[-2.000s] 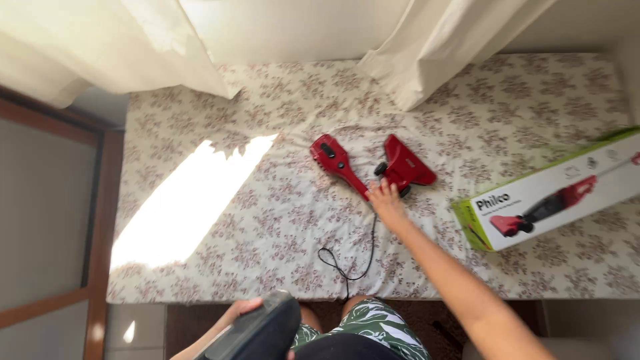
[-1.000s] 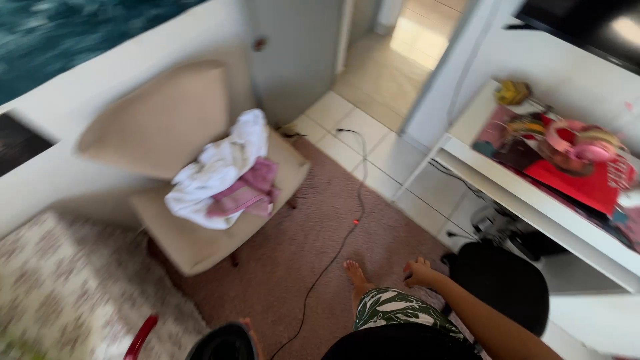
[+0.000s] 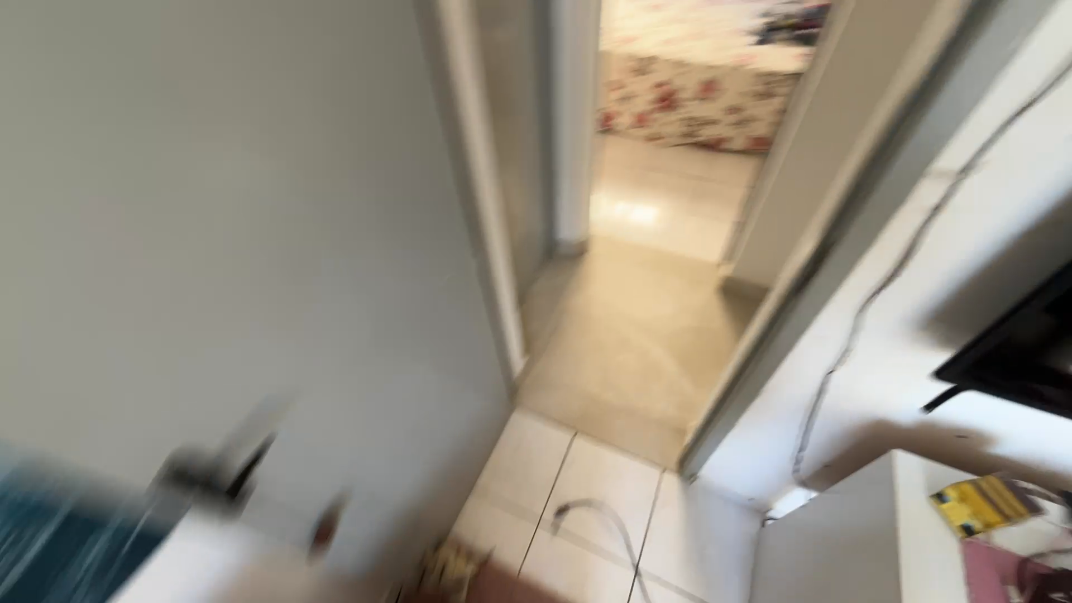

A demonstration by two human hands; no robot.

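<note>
Neither of my hands shows in the head view at this moment, so what they hold or touch is hidden. A dark power cord (image 3: 618, 523) curves over the white floor tiles at the bottom, its end lying loose on a tile. The picture is blurred by motion. On the left, a grey door (image 3: 276, 209) fills much of the view, with a blurred metal handle (image 3: 201, 476) low on it.
A doorway opens onto a beige floor (image 3: 628, 335), with a flowered cloth (image 3: 687, 100) beyond. At right stand a white desk (image 3: 917, 511) bearing a yellow packet (image 3: 986, 505), and a black screen (image 3: 1022, 352) on the wall. A reddish rug (image 3: 511, 586) shows at the bottom.
The view has swung from the bed to the doorway. Both hands have left the picture; my right hand was on the red appliance two seconds ago and was off it one second ago.
</note>
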